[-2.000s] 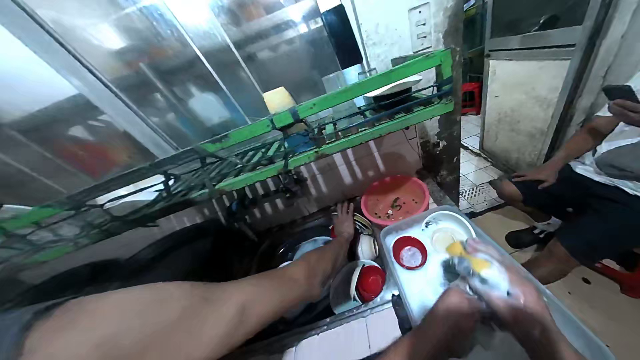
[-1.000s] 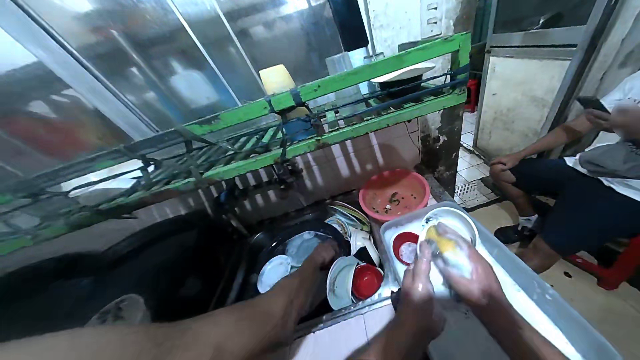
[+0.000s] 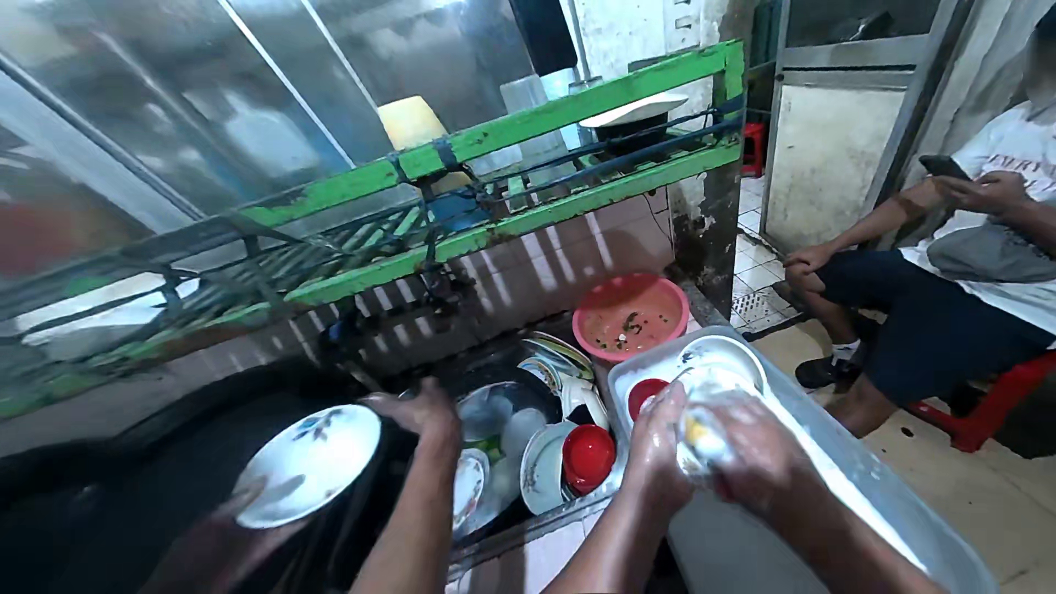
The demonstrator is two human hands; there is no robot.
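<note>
My left hand (image 3: 664, 450) grips a soapy dish (image 3: 686, 464), mostly covered by foam and fingers, above a metal tray (image 3: 891, 495). Pressed close against it is my right hand (image 3: 755, 450), closed around a yellow sponge (image 3: 700, 433). Beyond my hands, a white bowl (image 3: 738, 355) and a small red bowl (image 3: 642, 396) sit in the tray. At the left, a co-worker's hand (image 3: 247, 516) holds a white plate with a blue floral pattern (image 3: 318, 462). The co-worker's other hand (image 3: 425, 408) is over the dark basin, to the plate's right.
A dark basin (image 3: 487, 363) holds plates, with a red bowl (image 3: 588, 458) by its right side. Behind stands a pink basin (image 3: 631, 318) of cloudy water with scraps. A green rack (image 3: 577, 99) runs above. At right, a person (image 3: 973, 247) sits on a red stool (image 3: 982, 404).
The co-worker's plate has come into view at the left, and the co-worker's other hand has drawn back from the stacked dishes. My hands remain together over the tray with the sponge.
</note>
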